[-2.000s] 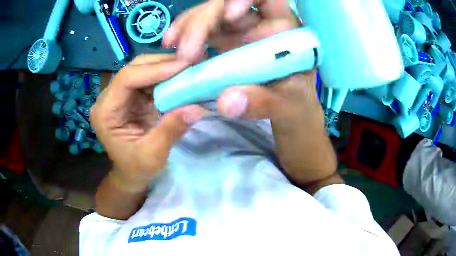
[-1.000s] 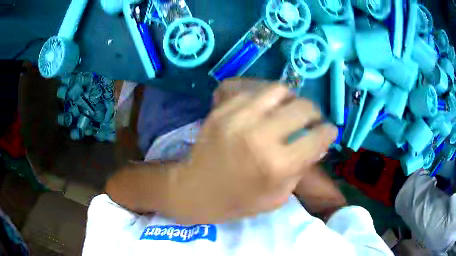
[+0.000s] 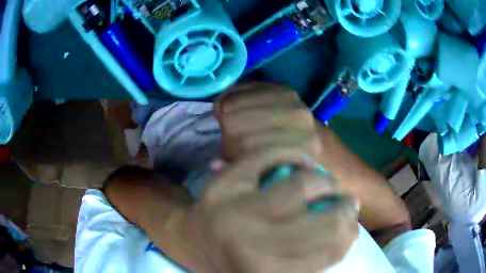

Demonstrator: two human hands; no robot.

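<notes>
My left hand (image 3: pixel 277 218) is large and blurred in the lower middle. Its fingers are closed round a light blue-green piece (image 3: pixel 283 173), which shows only as small patches between the fingers. Its shape is hidden. My right hand (image 3: pixel 264 120) is curled just beyond the left hand, close against it, near the bench's front edge. Its palm and anything in it are hidden. Open fan half-assemblies lie on the bench. One has a round fan head (image 3: pixel 200 56) turned up, and a blue battery (image 3: pixel 274 43) shows in another handle.
The dark bench (image 3: pixel 48 69) runs across the top. More light blue-green fans lie heaped at the right (image 3: pixel 458 106), and one is cut off at the left edge. Brown cartons (image 3: pixel 53 202) are below left. Another person's light sleeve (image 3: pixel 447 181) is at the right.
The view has shifted nearer the bench parts. The pale handle held across both hands two seconds ago is now mostly hidden by closed hands. My right hand now shows beyond the left.
</notes>
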